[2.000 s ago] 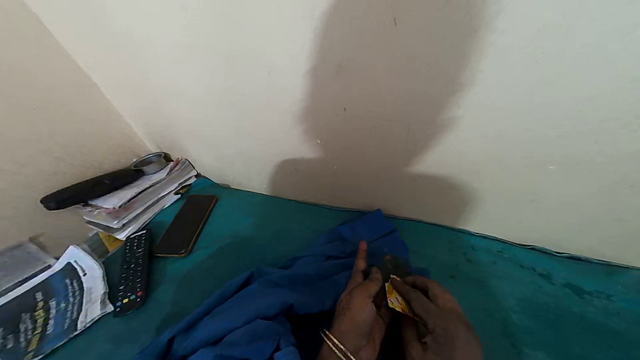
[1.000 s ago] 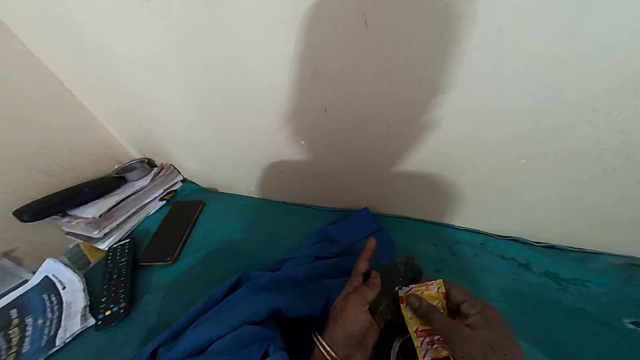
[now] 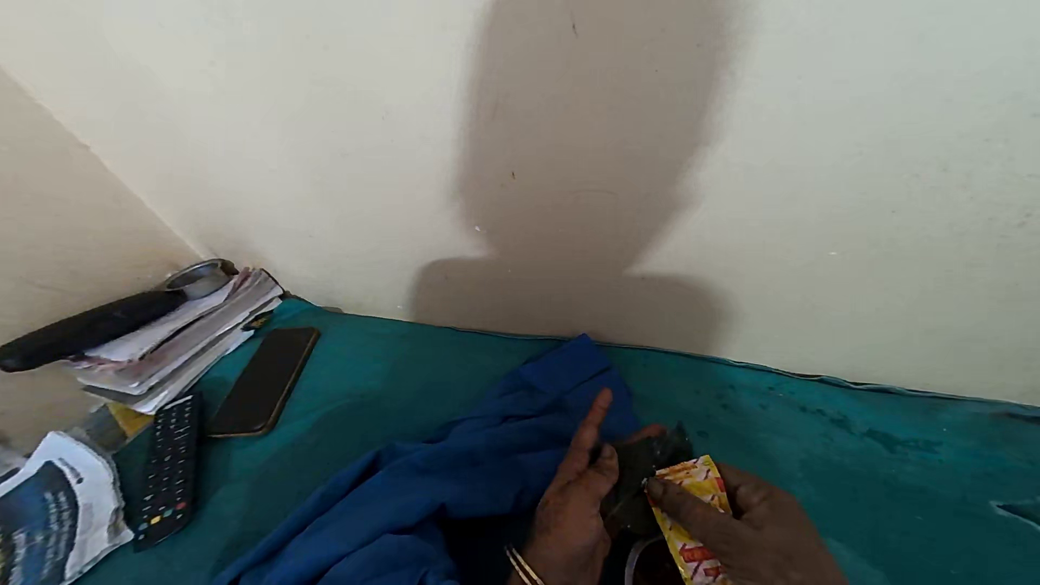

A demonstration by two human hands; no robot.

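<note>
A yellow and red printed packet [image 3: 692,520] is pinched between the thumb and fingers of my right hand [image 3: 751,520], at the lower right of centre. Just left of it is my left hand [image 3: 573,496], palm turned up with a finger extended, and a dark, crinkled plastic bag [image 3: 642,479] lies against it, seemingly held by its fingers. Below the packet, the rim of a round container [image 3: 634,561] shows at the frame's bottom edge; its contents look dark. Blue cloth [image 3: 479,471] lies bunched beside and behind my left hand.
A green cover [image 3: 374,357] spreads up to the wall. On the left are a smartphone [image 3: 264,382], a black remote control [image 3: 169,471], a torn printed sheet [image 3: 61,512] and a stack of papers [image 3: 191,341]. A black-handled metal utensil [image 3: 97,325] rests on the stack.
The yellow packet has come out from between my hands and shows more fully in my right hand. My hands are farther apart than two seconds ago, and the container rim has come into view.
</note>
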